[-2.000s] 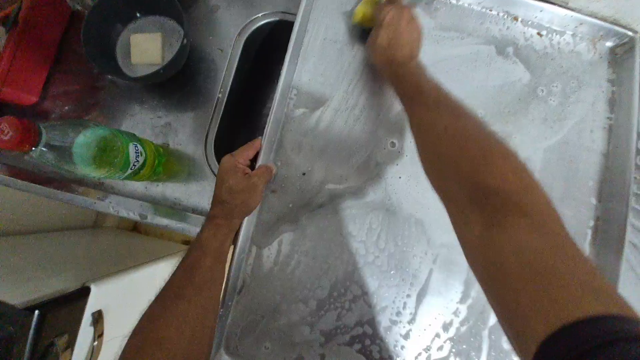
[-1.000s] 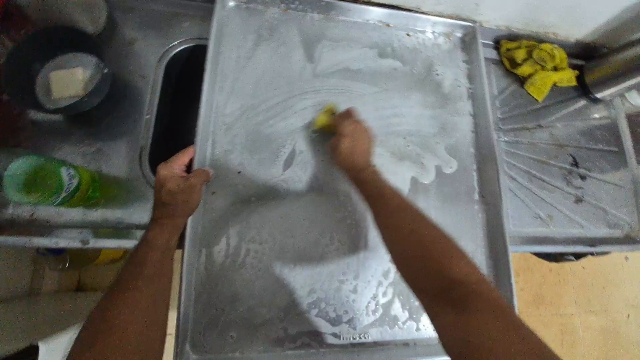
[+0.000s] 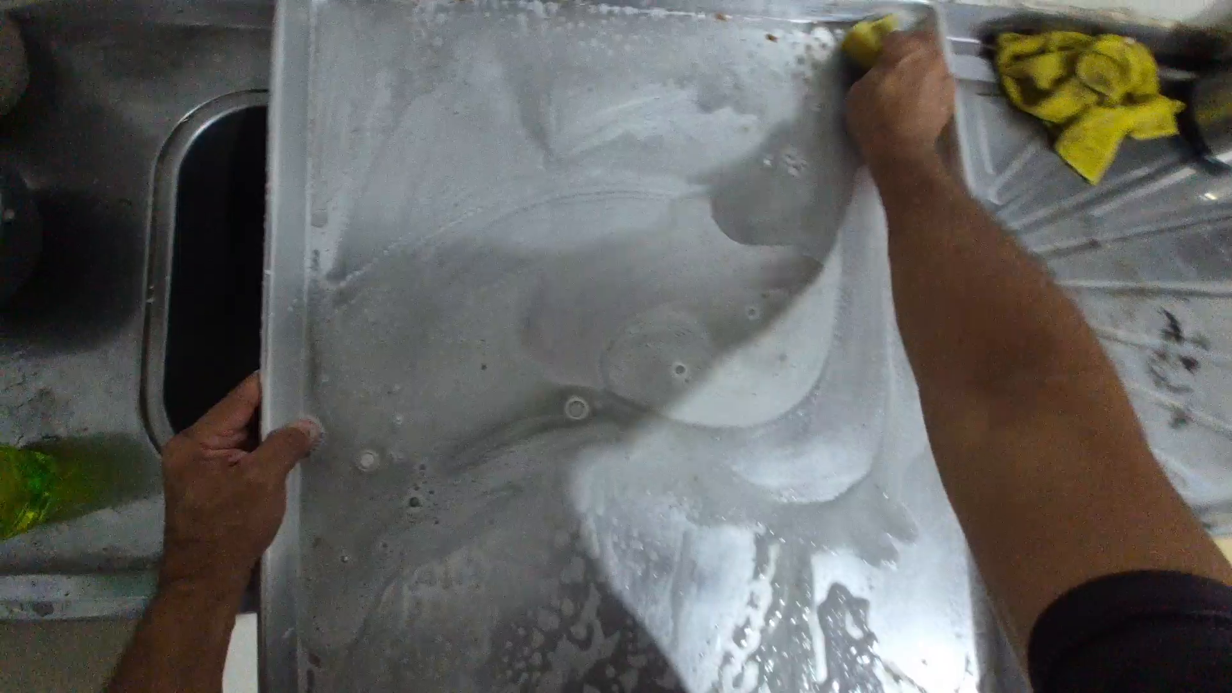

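A large rimmed metal tray (image 3: pixel 539 318), wet and streaked with suds, lies across the sink. My left hand (image 3: pixel 226 472) grips its left rim, thumb on the inner side and fingers over the outer edge. At the tray's far right corner, my right hand (image 3: pixel 905 106) holds a yellow sponge (image 3: pixel 869 40) against the metal; the sponge's lower part is hidden. Soap film and bubbles cover much of the tray, and a shadow falls over its middle.
Left of the tray shows the dark sink basin (image 3: pixel 217 260) in a steel counter (image 3: pixel 77 385). A green bottle (image 3: pixel 21 491) is cut off by the left edge. A crumpled yellow cloth (image 3: pixel 1088 91) lies on the ribbed steel drainboard (image 3: pixel 1136 250) at the right, beside a dark object.
My right hand has moved with the sponge from the tray's upper middle to its far right corner. My left hand still grips the left rim. The view has shifted.
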